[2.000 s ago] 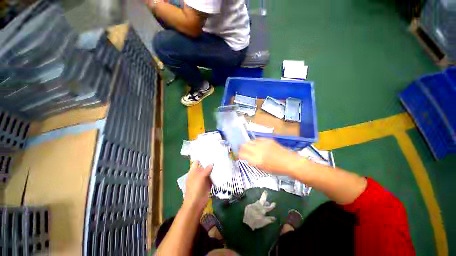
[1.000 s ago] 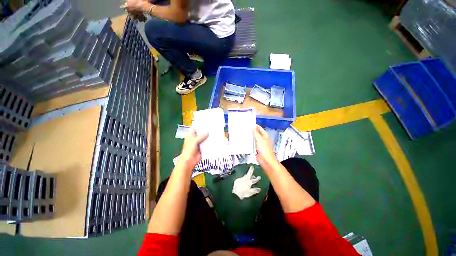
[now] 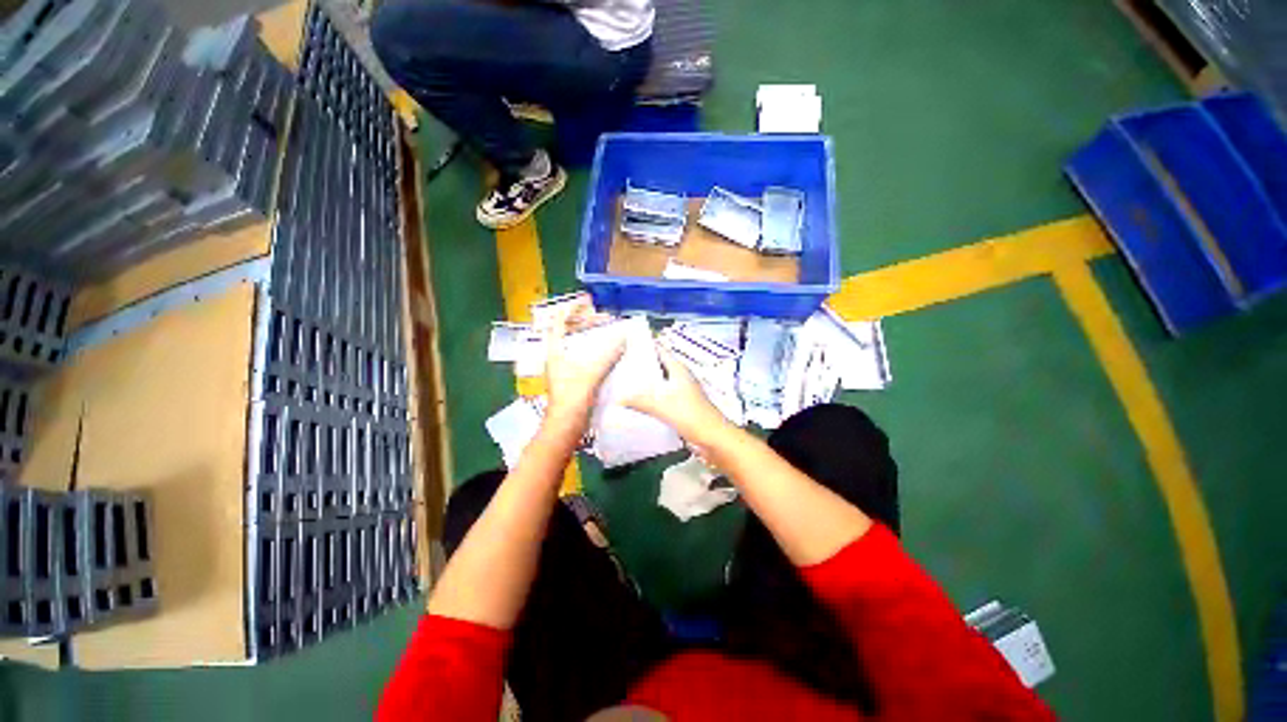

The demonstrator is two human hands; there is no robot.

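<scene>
My left hand [image 3: 576, 378] and my right hand [image 3: 680, 395] are close together over the floor pile, both on white-looking stamped brackets [image 3: 635, 435] held between them. Glare hides the brackets' edges and how many there are. Loose brackets [image 3: 766, 370] lie overlapping on the floor around and beyond my hands. Just behind them stands a blue crate [image 3: 713, 299] with a brown cardboard liner and several brackets [image 3: 731, 216] inside. A crumpled white glove [image 3: 695, 487] lies on the floor below my right hand.
At left, rows of stacked metal parts [image 3: 332, 353] and cardboard [image 3: 170, 466] lie on a pallet. A person in dark trousers [image 3: 494, 71] crouches beyond. Blue crates [image 3: 1186, 205] stand at right. Small bracket stacks lie on the floor at top [image 3: 788, 109] and lower right [image 3: 1011, 642].
My hands have come together and lower over the pile; the two brackets held apart a second ago are now brought together. The view has shifted, so the other person's upper body is mostly cut off.
</scene>
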